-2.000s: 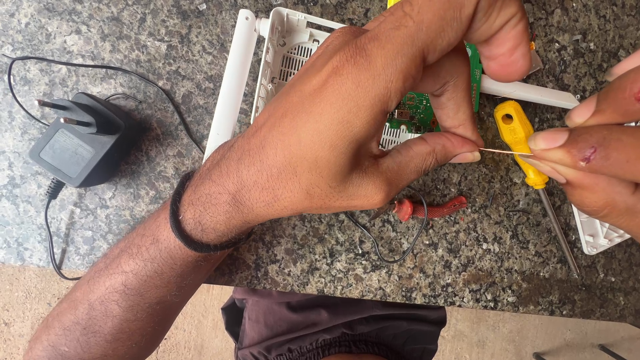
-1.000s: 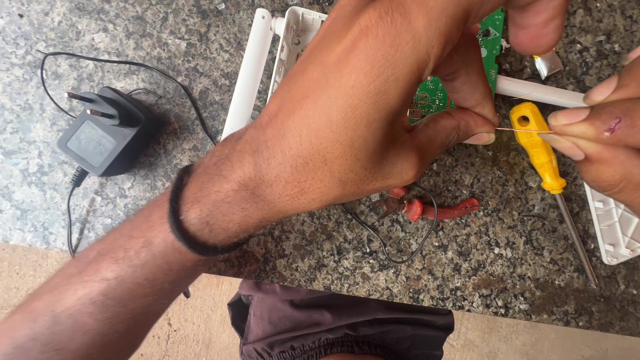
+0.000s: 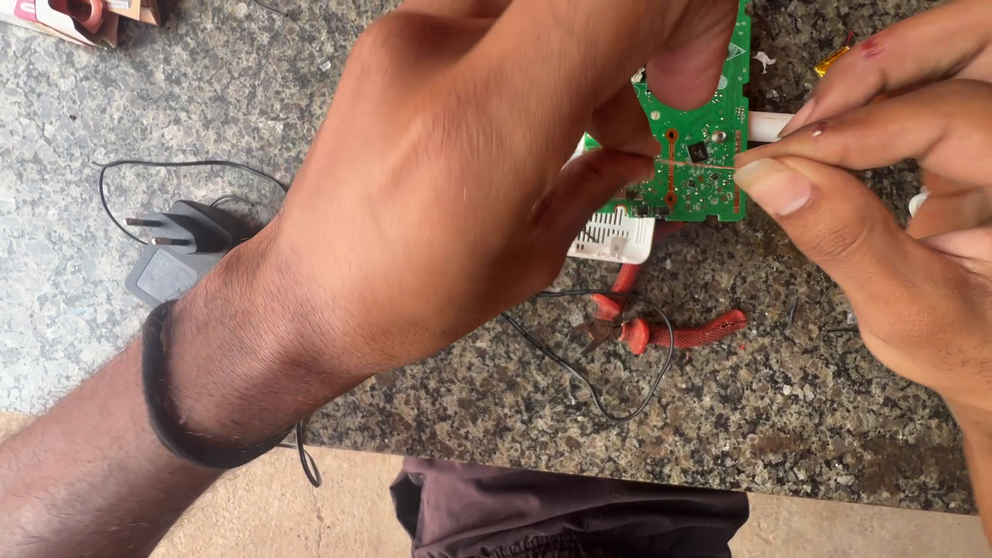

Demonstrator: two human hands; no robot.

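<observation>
My left hand [image 3: 457, 178], with a black band at the wrist, holds a green circuit board [image 3: 697, 186] behind its fingers. Its fingertips also pinch one end of a thin, fine wire [image 3: 701, 164]. The other end is between the thumb and forefinger of my right hand [image 3: 876, 201]. The wire is stretched nearly level across the face of the board. Part of a white vented plastic casing [image 3: 616, 236] shows below my left hand, which hides the rest. A white antenna-like rod [image 3: 767, 125] lies beyond the board, near my right fingertips.
Red-handled cutting pliers [image 3: 604, 329] lie on the granite counter [image 3: 480, 418], with a loop of thin black cable [image 3: 577, 376] around them. A black plug adapter [image 3: 186, 240] is at the left. A torn carton [image 3: 143, 9] is at the top left, a small gold-coloured piece [image 3: 833, 62] at the upper right.
More of the board shows, and the wire now crosses in front of it. The yellow screwdriver seen earlier beneath the wire is no longer visible. The view has shifted.
</observation>
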